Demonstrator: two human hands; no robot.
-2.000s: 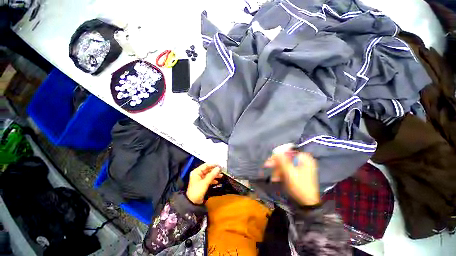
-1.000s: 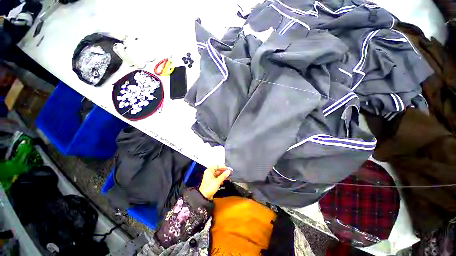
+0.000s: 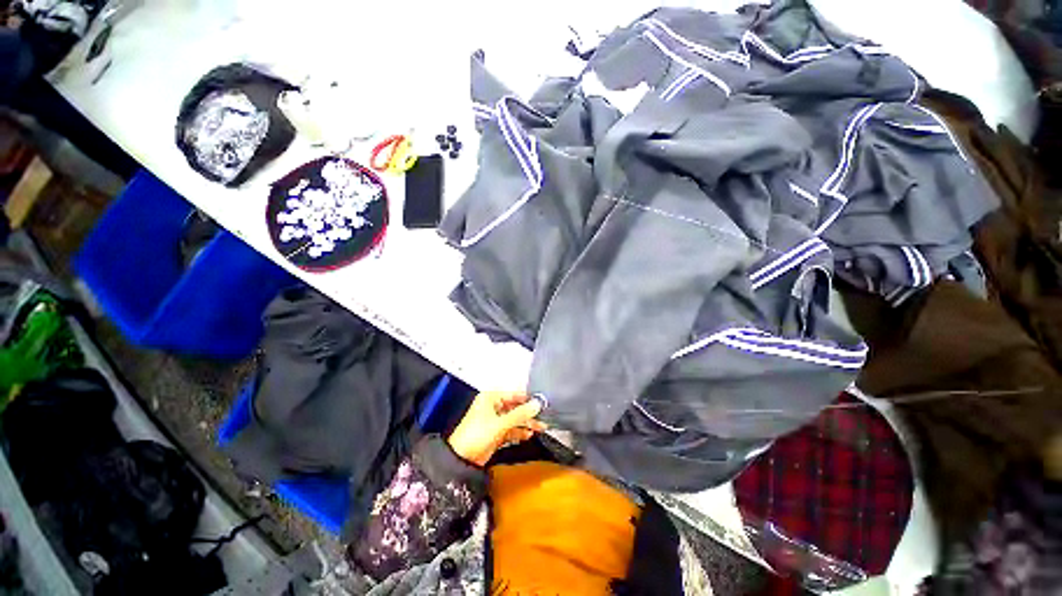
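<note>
The grey garment point(image 3: 687, 233) with paired white stripes lies heaped on the table, its near edge at the table's front. My left hand point(image 3: 498, 426) pinches the garment's near left corner, with a small pale round piece at the fingertips. A fine pale thread point(image 3: 932, 398) runs from the garment out to the right, over the plaid cushion. My right hand is not in view; only a blurred patterned sleeve point(image 3: 1011, 536) shows at the lower right edge. No needle can be made out.
On the table's left are a round dark tray point(image 3: 277, 221) of pale discs, a black bag point(image 3: 277, 130), red-and-yellow snips point(image 3: 396, 154), a phone point(image 3: 423, 191) and dark buttons point(image 3: 450, 142). A plaid cushion point(image 3: 833, 489) and brown garments point(image 3: 978, 349) lie right. Blue bins point(image 3: 175, 279) stand left.
My right hand was over the garment's near edge two seconds ago and has left the picture to the right. The left hand has closed on the corner. The thread now stretches right.
</note>
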